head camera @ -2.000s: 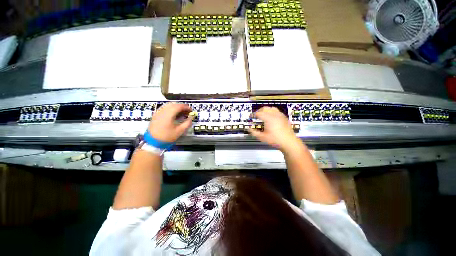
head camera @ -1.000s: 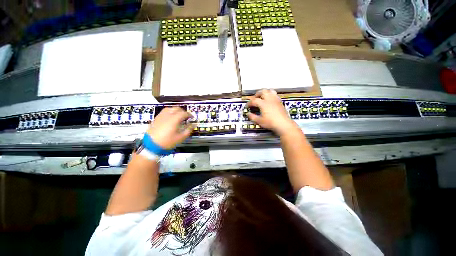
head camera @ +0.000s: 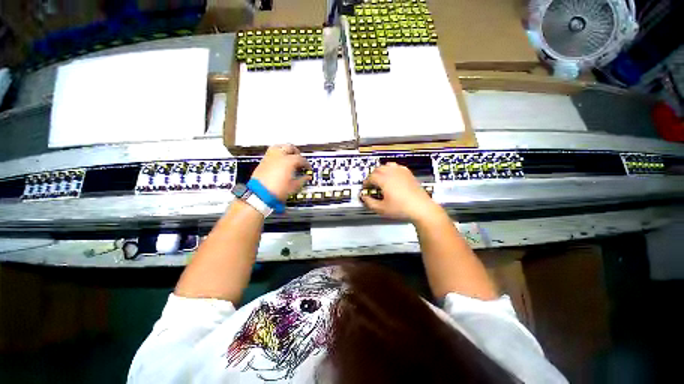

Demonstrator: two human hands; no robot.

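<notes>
A white PCB panel (head camera: 345, 171) lies on the conveyor in front of me, with a block fitted near its left part. My left hand (head camera: 283, 178), with a blue wrist band, is over the panel's left end, its fingertips closed on a small yellow-topped block. My right hand (head camera: 396, 192) is at the front rail, fingertips down at the row of yellow-topped blocks (head camera: 321, 196); its fingers hide whether it grips one. More blocks lie in rows on two foam trays (head camera: 409, 105) behind the conveyor.
Other panels lie on the conveyor to the left (head camera: 186, 176) and right (head camera: 480, 166). A silver dispensing gun (head camera: 330, 56) hangs over the trays. A blank white foam sheet (head camera: 129, 97) is at back left. A white fan (head camera: 577, 26) stands at back right.
My left hand has moved right and up, onto the panel's left end. My right hand has moved from the panel's right end down to the front row of blocks.
</notes>
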